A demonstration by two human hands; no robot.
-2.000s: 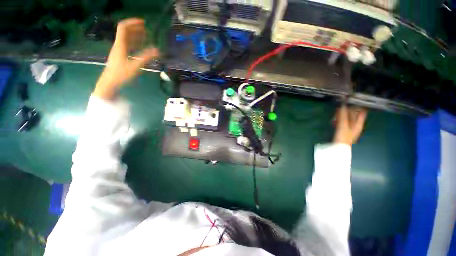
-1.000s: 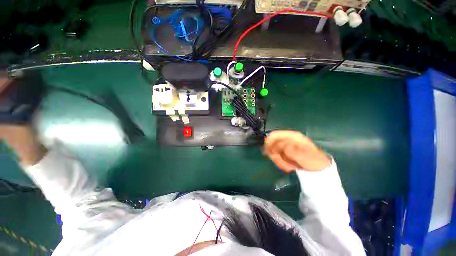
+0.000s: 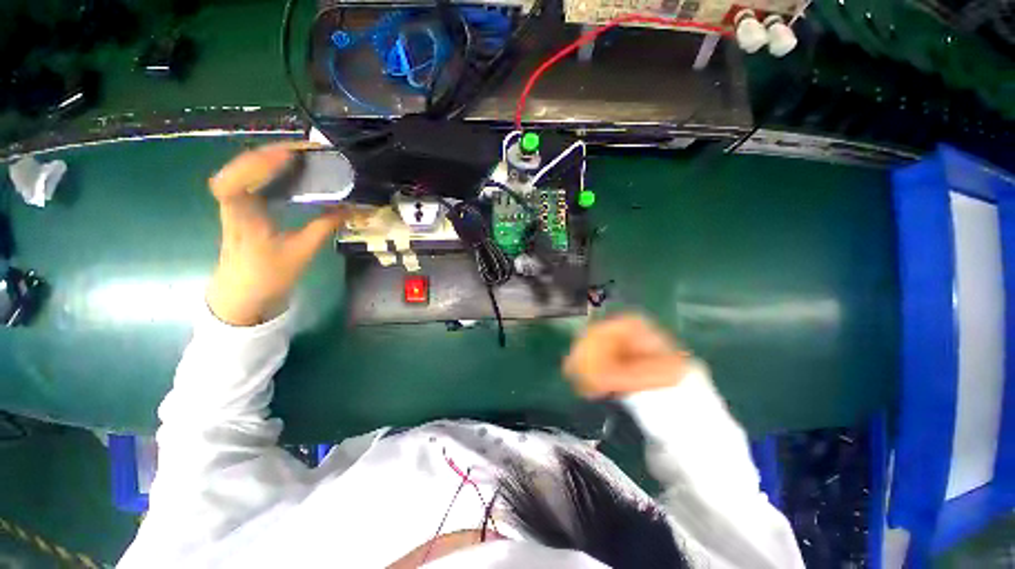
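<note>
My left hand (image 3: pixel 256 239) is around the near end of a black power adapter with a pale sheen (image 3: pixel 323 176), at the left of the test fixture. More dark block shape lies behind the white AC test socket (image 3: pixel 420 211); its outline is blurred. A bundled black cable (image 3: pixel 490 261) hangs over the left edge of the green test board (image 3: pixel 512 230) and onto the dark fixture base (image 3: pixel 456 295). My right hand (image 3: pixel 623 356) is blurred, with curled fingers, right of the base's front corner. Whether it holds a thin lead cannot be told.
A red rocker switch (image 3: pixel 416 290) is on the base. Green-tipped parts (image 3: pixel 530 143) and a red lead (image 3: pixel 545 76) stand behind the board. A rear shelf (image 3: pixel 657 95) holds instruments. A black piece (image 3: pixel 20 295) and white scrap (image 3: pixel 37 180) lie left; a blue bin (image 3: pixel 924 333) is right.
My left hand has come from the far left to the fixture's left side with a black adapter. The cable bundle over the board lies differently. My right hand has moved slightly down and left.
</note>
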